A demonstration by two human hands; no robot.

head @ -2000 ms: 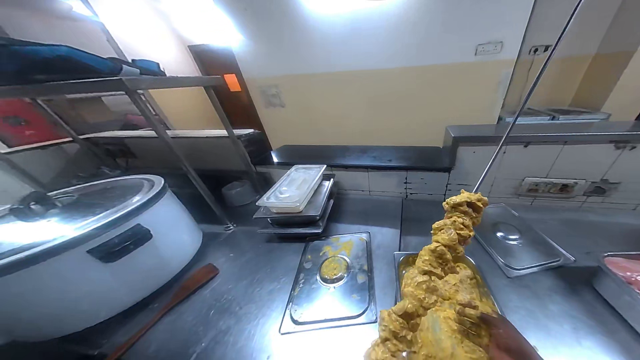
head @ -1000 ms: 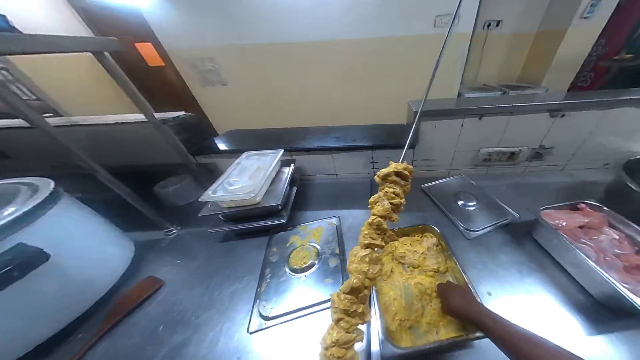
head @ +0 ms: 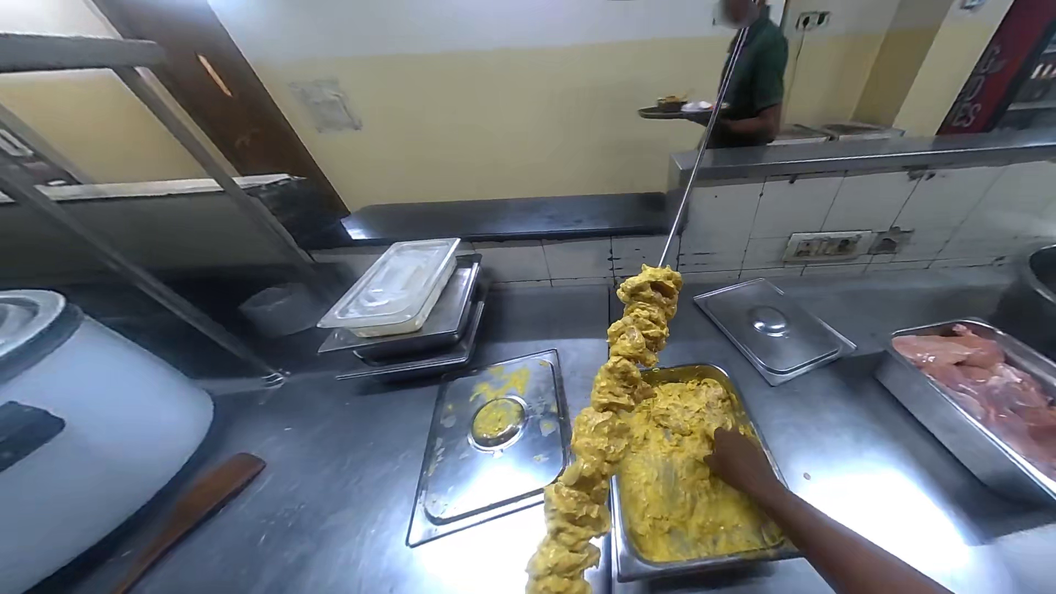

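A long metal skewer (head: pixel 701 157) rises upright and tilted to the right, loaded along its lower part with yellow-marinated meat pieces (head: pixel 615 384). Its lower end runs out of view, and my left hand is not visible. My right hand (head: pixel 737 462) reaches into the yellow marinated meat (head: pixel 676 478) in a rectangular steel pan (head: pixel 631 569); its fingertips are sunk in the marinade, so their grip is hidden. Left of the pan lies a steel lid (head: pixel 487 487) smeared with yellow marinade.
Raw meat fills a steel pan (head: pixel 916 384) at right, near another steel lid (head: pixel 804 330). Stacked lidded containers (head: pixel 396 289) stand behind. At left are a large white cooker (head: pixel 91 445), a wooden paddle (head: pixel 206 495) and a metal rack (head: pixel 190 140). A person (head: pixel 755 82) carries a tray beyond the counter.
My right hand has moved away from the meat on the skewer and down into the pan. A person with a tray has come into view behind the counter. The view has turned to the right.
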